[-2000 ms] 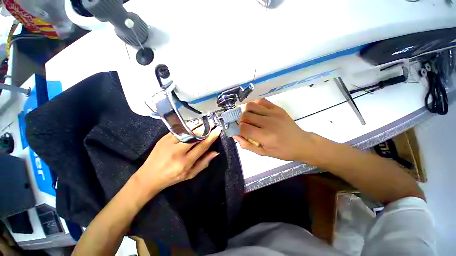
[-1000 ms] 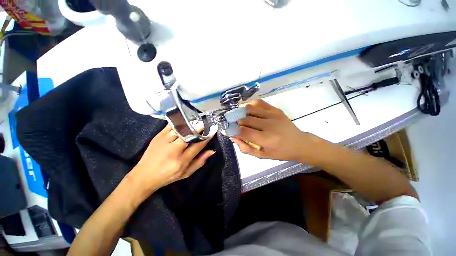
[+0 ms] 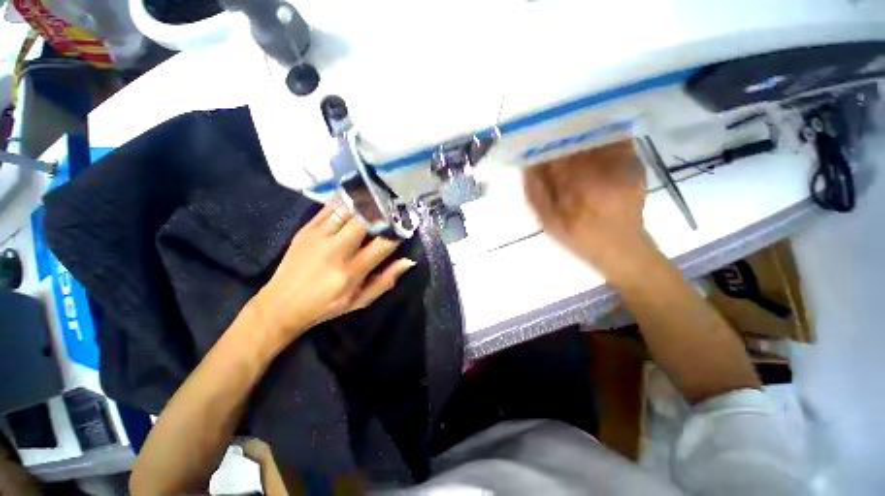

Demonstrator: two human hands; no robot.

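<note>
The dark garment cloth (image 3: 223, 242) lies heaped left of the needle and hangs over the lap. Its narrow folded edge (image 3: 443, 300) runs from the needle area towards the lap. My left hand (image 3: 335, 266) lies flat on the cloth, fingers spread, fingertips beside the looped metal guard (image 3: 361, 194). My right hand (image 3: 587, 194) is blurred, raised under the machine head, right of the needle and off the cloth. Its fingertips are unclear and no awl shows in it. A small grey metal block (image 3: 453, 228) sits right of the foot area.
The white sewing machine head (image 3: 582, 48) spans the top. A silver tapered tool (image 3: 668, 184), a thin rod with a black handle (image 3: 747, 151) and black scissor-like loops (image 3: 832, 184) lie to the right. The ruler-marked table edge (image 3: 543, 323) curves in front. A cardboard box (image 3: 767, 291) is below right.
My right hand has left the metal block by the foot and moved right and up; the yellow-brown handle seen in it before no longer shows. My left hand stays on the cloth.
</note>
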